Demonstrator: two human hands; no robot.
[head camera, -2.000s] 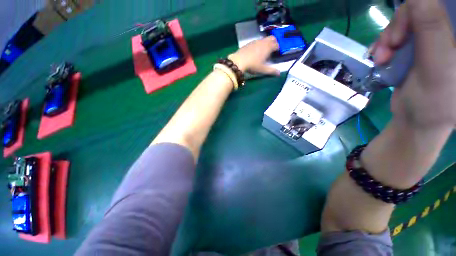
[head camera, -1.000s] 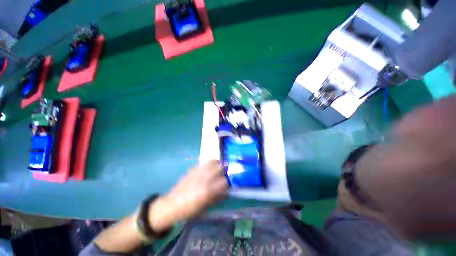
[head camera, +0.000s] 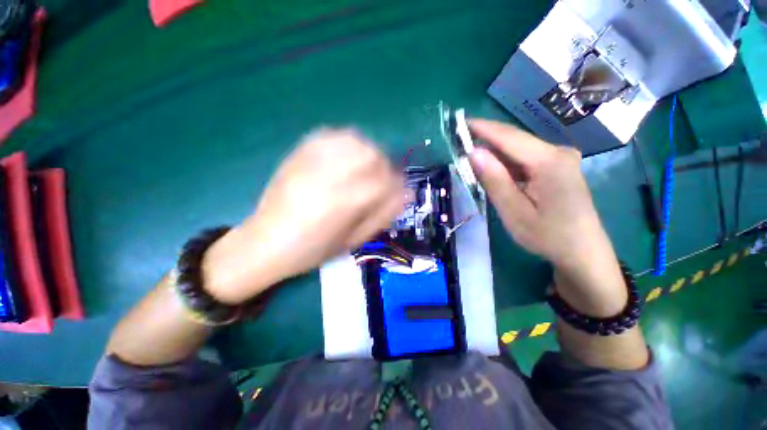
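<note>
A black device housing (head camera: 458, 323) lies on a white foam sheet (head camera: 344, 306) right in front of me. A bright blue battery pack (head camera: 414, 327) with a black strip sits in its lower half, and thin wires (head camera: 388, 252) run above it. My right hand (head camera: 538, 189) holds the green circuit board (head camera: 458, 151) on edge by its right side, tilted up over the housing's upper right. My left hand (head camera: 315, 214) is blurred above the housing's upper left. Its fingertips are hidden, so I cannot tell if it holds anything.
A grey-white screw feeder (head camera: 538, 84) stands at the upper right. A bright blue coiled cord (head camera: 667, 193) hangs beside it. Red foam sheets (head camera: 63, 243) with units lie at the left. Yellow-black tape (head camera: 656, 294) marks the bench edge.
The right hand has come from the right and taken hold of the circuit board, lifting it on edge. The left hand has moved up from the housing's lower left. The screwdriver has left the view.
</note>
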